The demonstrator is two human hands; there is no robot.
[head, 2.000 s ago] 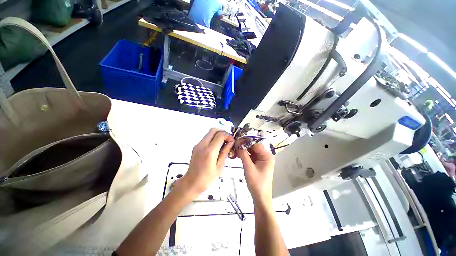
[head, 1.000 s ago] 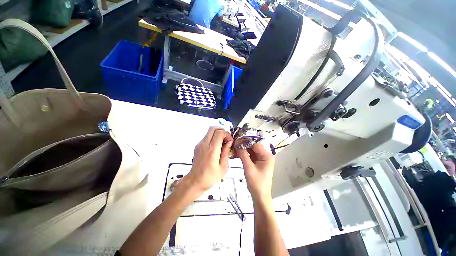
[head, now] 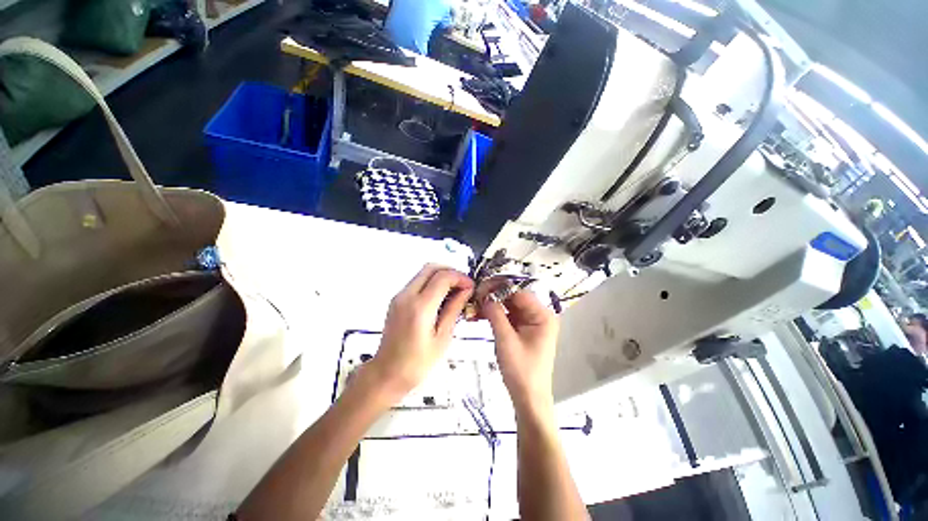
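Observation:
My left hand and my right hand meet under the head of the white sewing machine, at the needle area. The fingertips of both hands are pinched close together around small metal parts there. Any thread between them is too fine to make out, and the needle is hidden by the fingers. The beige tote bag stands open at the left with its handle up, a dark inner pocket showing. Thread snips lie on the bed cover below my hands.
The machine's black-faced arm end rises just beyond my hands. A blue bin and a black-and-white checked bag are beyond the table. A person in blue is at another workstation behind.
Both hands stay at the needle area. My left hand has shifted very slightly; the bag and the snips have not moved.

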